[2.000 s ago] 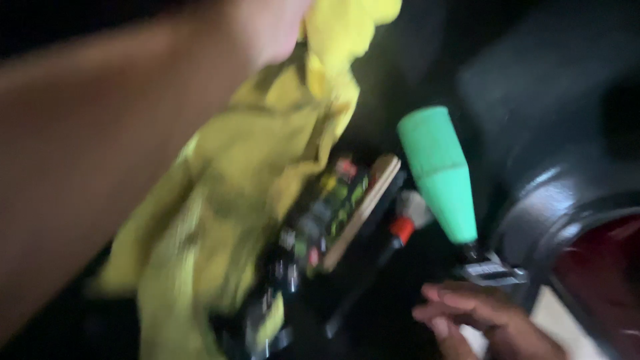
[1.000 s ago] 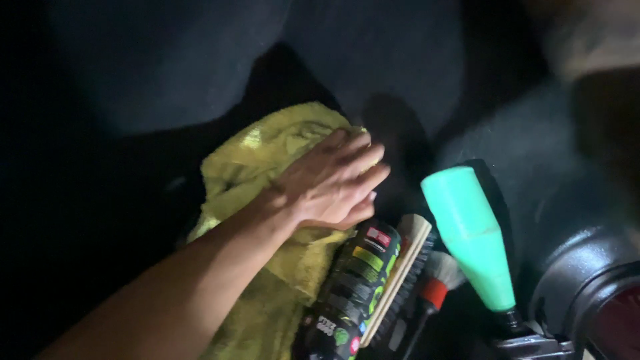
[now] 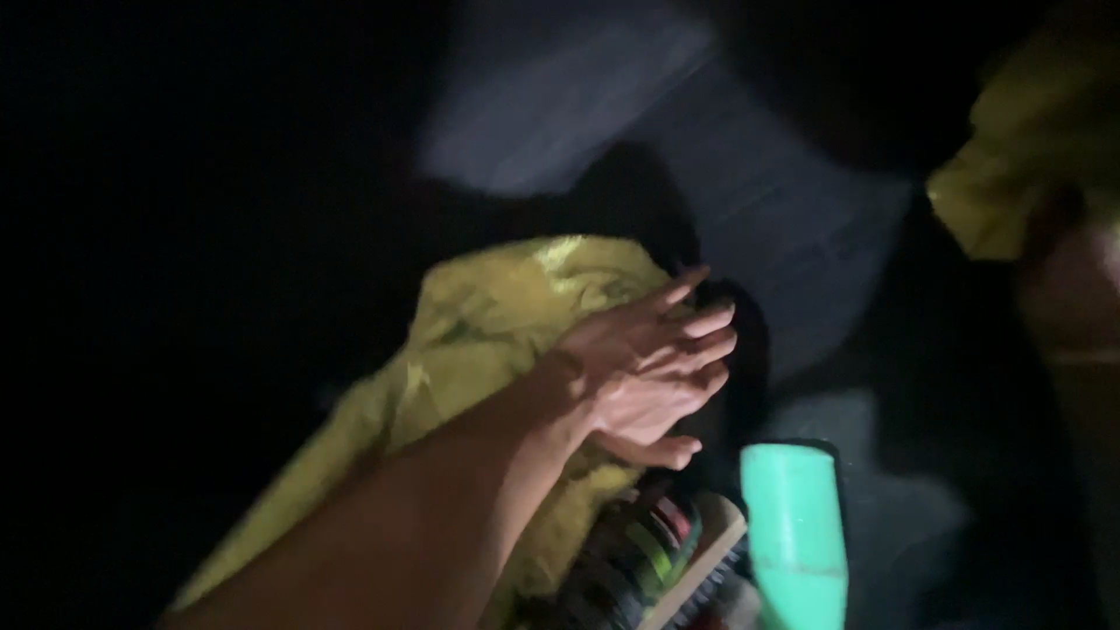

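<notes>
My left hand (image 3: 652,367) rests palm down at the centre, its fingers slightly apart, over the right side of a yellow cloth (image 3: 490,306). That cloth spreads under my forearm on a dark surface. At the right edge my right hand (image 3: 1072,289) is blurred and partly cut off, with another yellow cloth (image 3: 1015,149) bunched in it. Below my left hand lie a dark bottle with a colourful label (image 3: 652,542), a brush with a wooden back (image 3: 700,564) and a mint-green tapered container (image 3: 794,525).
The dark surface (image 3: 770,227) carries hard shadows from my hands, and much of the left side is too dark to make out. Something pale, perhaps the bristles of another brush (image 3: 742,604), shows at the bottom edge.
Two seconds ago a raised hand held a yellow cloth over the bottle; now my left hand lies on the spread cloth. A second yellow cloth has come into view at the right.
</notes>
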